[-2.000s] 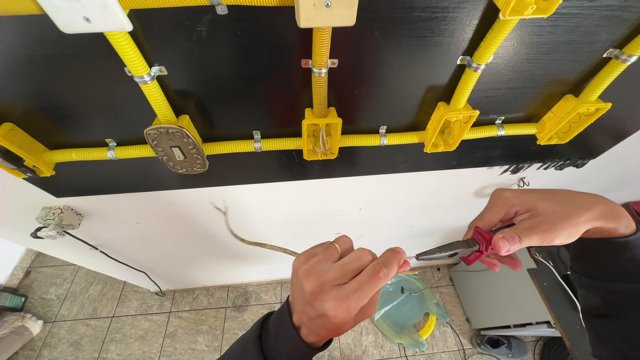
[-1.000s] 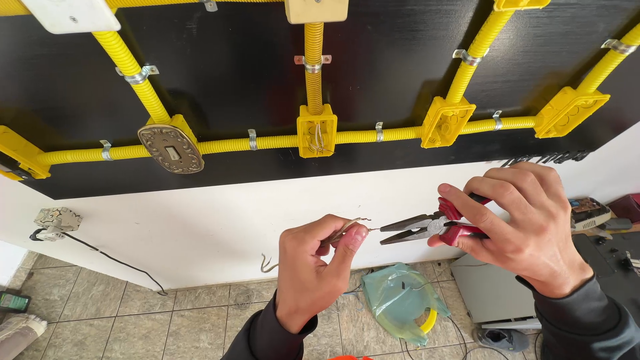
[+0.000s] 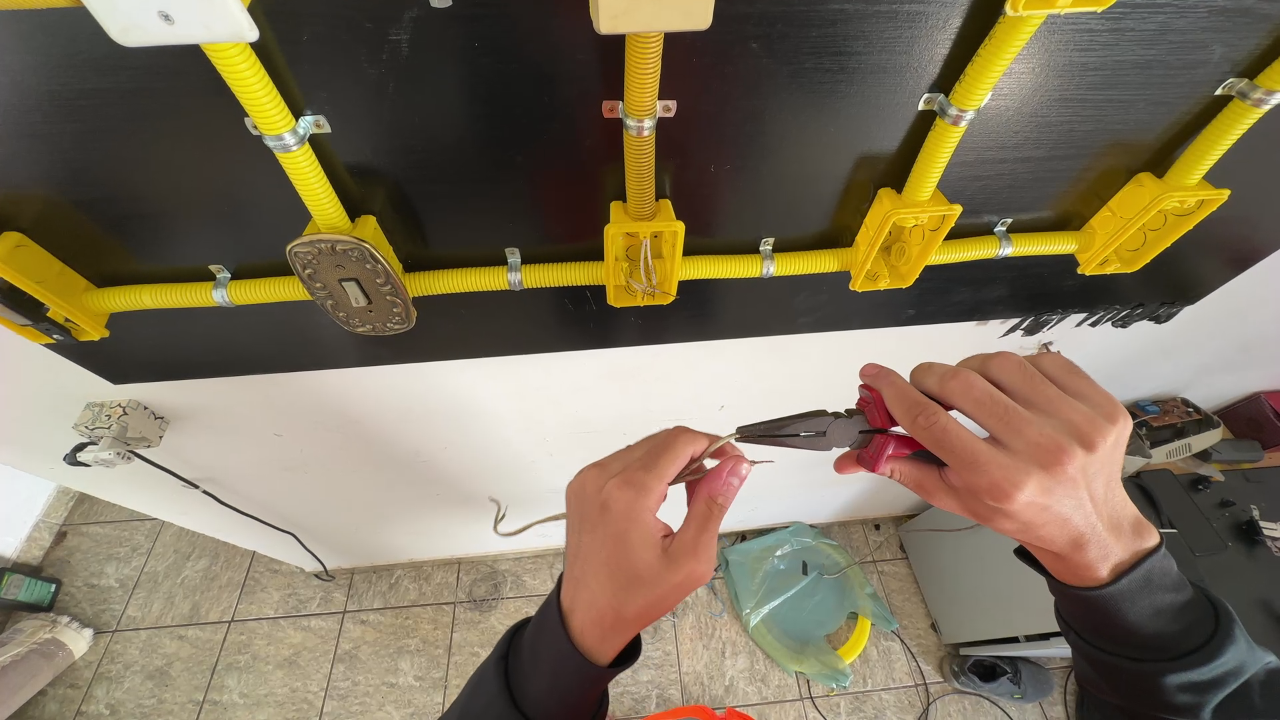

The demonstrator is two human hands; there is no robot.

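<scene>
My left hand (image 3: 645, 535) pinches a light two-core electrical wire (image 3: 535, 523) near its split end; one core ends bare by my thumb, and the other curves up to the plier tips. The wire's far end sticks out to the left of the hand. My right hand (image 3: 1010, 450) grips the red handles of long-nose pliers (image 3: 820, 430), whose jaws are nearly closed at the tip of the upper core. Above the hands, a yellow electrical box (image 3: 645, 290) on the black board (image 3: 480, 330) holds several bare-ended wires.
Yellow corrugated conduit (image 3: 540, 275), more yellow boxes (image 3: 905, 240) and an ornate switch plate (image 3: 352, 285) are fixed to the board. A wall outlet with a plug (image 3: 105, 452) is at left. Below are a greenish plastic bag (image 3: 790, 590), a shoe (image 3: 998, 677) and a grey metal case (image 3: 960, 580).
The plier jaws, spread one second ago, have come together at the wire core. Two seconds ago the pliers were near the wire's end with my right hand turned differently.
</scene>
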